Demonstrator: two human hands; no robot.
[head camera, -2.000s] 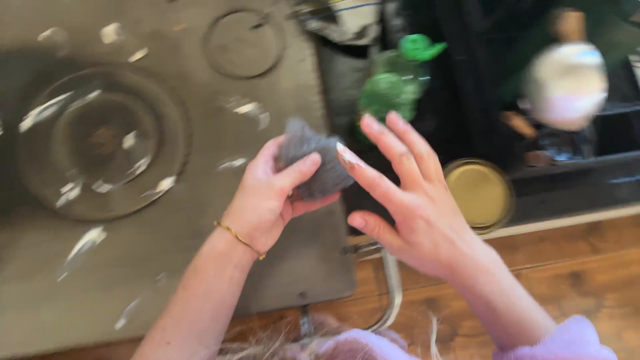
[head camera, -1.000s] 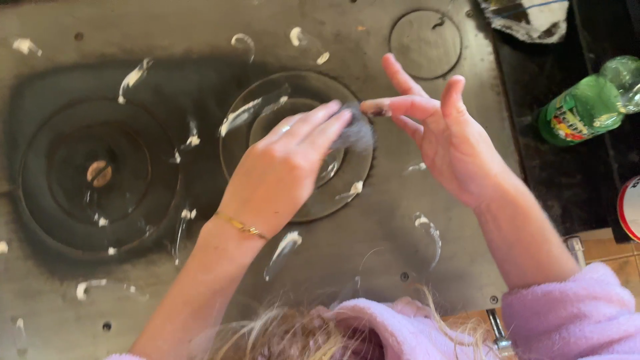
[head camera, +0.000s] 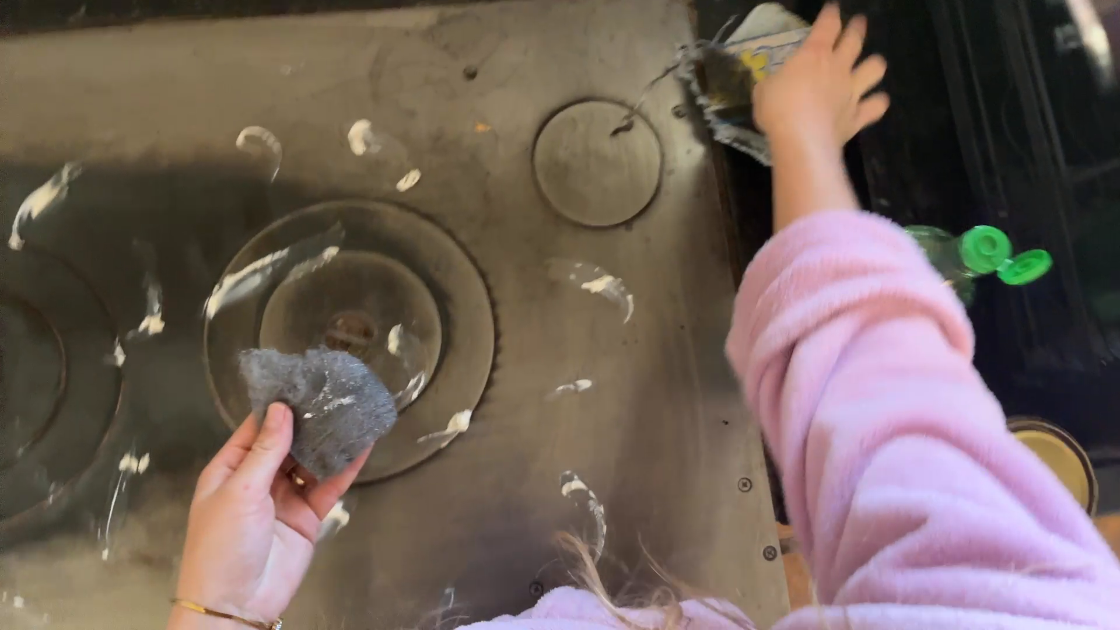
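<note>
My left hand pinches a grey steel wool pad between thumb and fingers, above the front part of a round ringed cooking plate on a metal stovetop. Some white paste shows on the pad. Streaks and dabs of white paste lie scattered on the metal. My right hand reaches to the far right, fingers spread, over or at a crumpled cloth with a grey, frayed edge. Whether its fingers touch the cloth cannot be told.
A small round plate lies near the stovetop's right side. Beyond that edge, on a dark surface, a green bottle with its flip cap raised is partly behind my pink sleeve. A gold-coloured round lid or tin sits lower right.
My right hand has moved away from the left one, to the cloth at the far right. The left hand has come nearer to the front and still holds the steel wool.
</note>
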